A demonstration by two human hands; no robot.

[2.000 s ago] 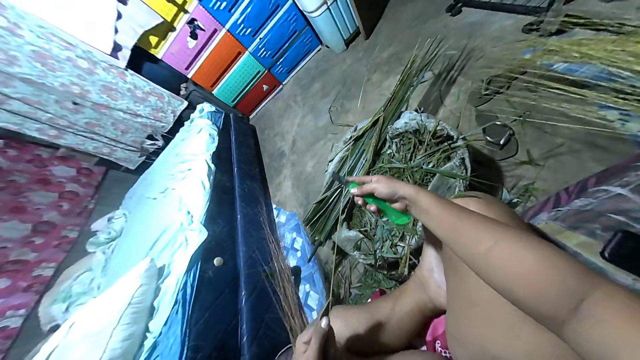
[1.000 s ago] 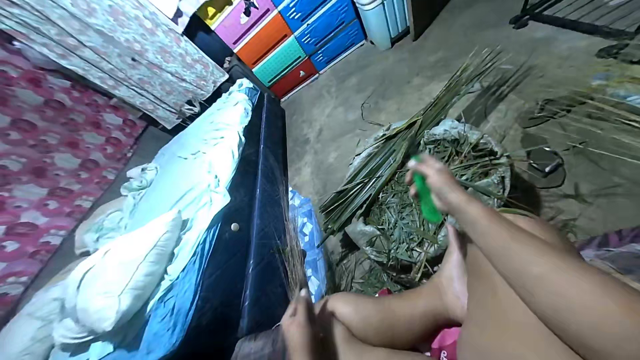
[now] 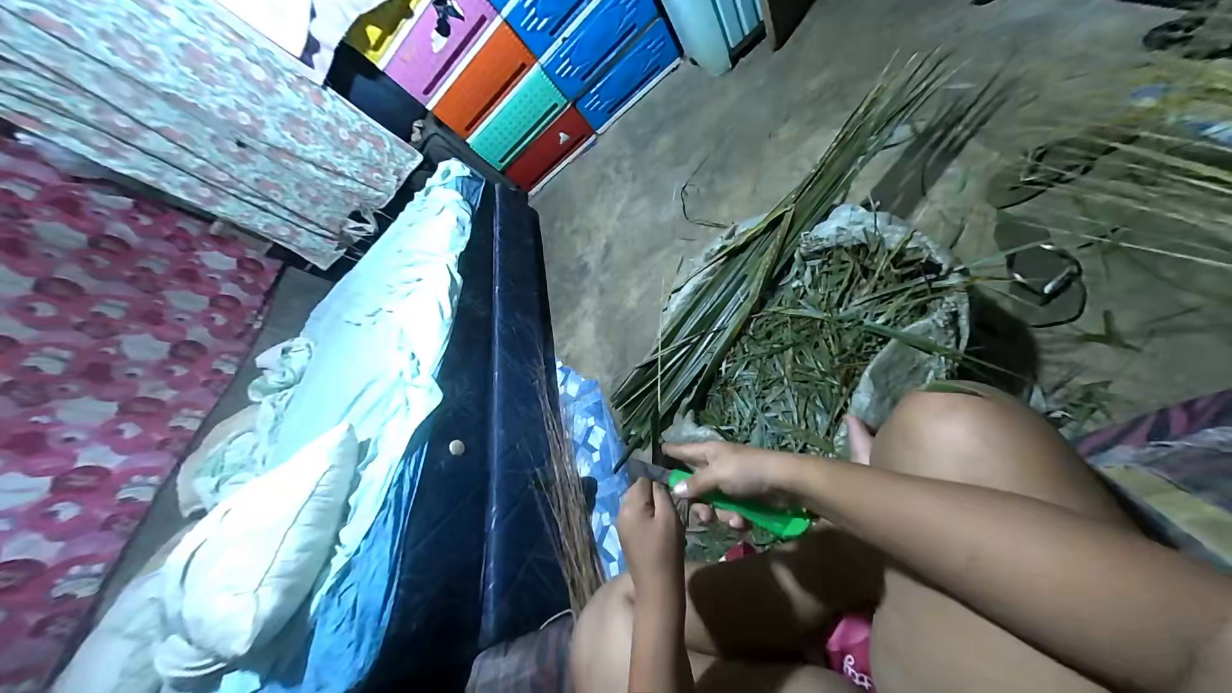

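Observation:
My right hand point(image 3: 736, 476) is closed around the green handle of a knife point(image 3: 760, 512), whose blade points left toward my left hand. My left hand point(image 3: 652, 510) is pinched on the lower end of a thin green leaf blade point(image 3: 659, 385), close to the knife's blade. Beyond both hands stands a sack point(image 3: 866, 226) with its rim rolled down, full of green leaf strips point(image 3: 789, 375). A bundle of long green leaves point(image 3: 760, 289) lies slantwise across the sack's left side. Left of my left hand is a bunch of thin brown leaf ribs point(image 3: 568, 481).
A dark blue bed frame or mattress point(image 3: 515, 385) runs along the left, with a white pillow point(image 3: 265, 539) and pale sheets on it. Colourful plastic drawers point(image 3: 520, 96) stand at the back. Long pale stalks point(image 3: 1145, 173) are at the right. A blue patterned cloth or bag point(image 3: 587, 433) lies beside the bed.
My right hand with the knife has come down and left from over the sack to beside my left hand. My left hand has moved from near the brown ribs toward the sack.

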